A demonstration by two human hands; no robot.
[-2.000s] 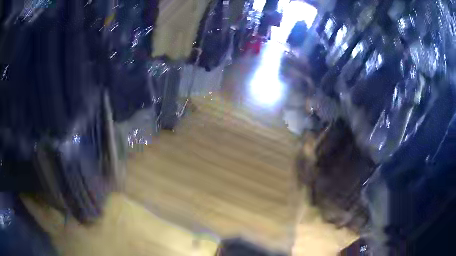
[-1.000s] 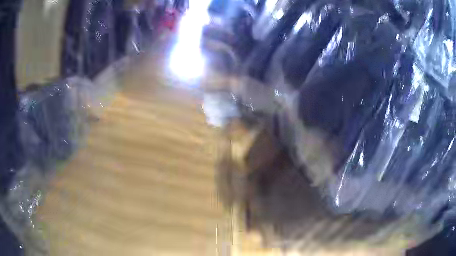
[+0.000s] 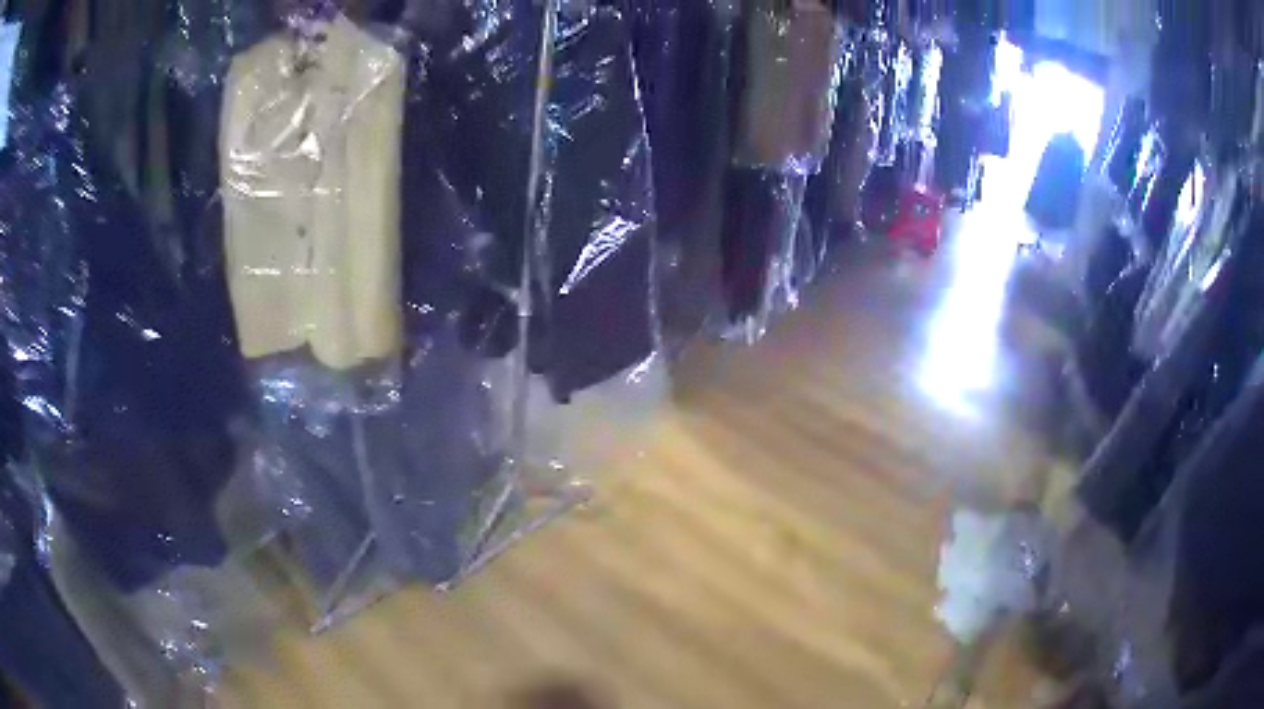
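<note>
No hand of mine can be made out in the picture. A small dark blurred shape point(image 3: 562, 695) shows at the bottom edge; I cannot tell what it is. Nearest in front of me on the left hang dark bagged garments point(image 3: 153, 402) under shiny clear film. A cream buttoned jacket point(image 3: 316, 208) hangs among them under film. Right of it, a dark bagged garment point(image 3: 596, 208) hangs beside a thin metal pole.
The metal rack pole point(image 3: 532, 263) ends in low feet point(image 3: 516, 537) on the wood-look floor point(image 3: 721, 540). More dark bagged garments point(image 3: 1151, 402) line the right side. A pale crumpled item point(image 3: 981, 571) is low at right. A red object point(image 3: 915, 222) stands farther along the aisle, near bright light.
The view has swung left and up. The cream jacket and left rack now show fully, while the right-hand garments have shifted toward the right edge. The picture is less blurred.
</note>
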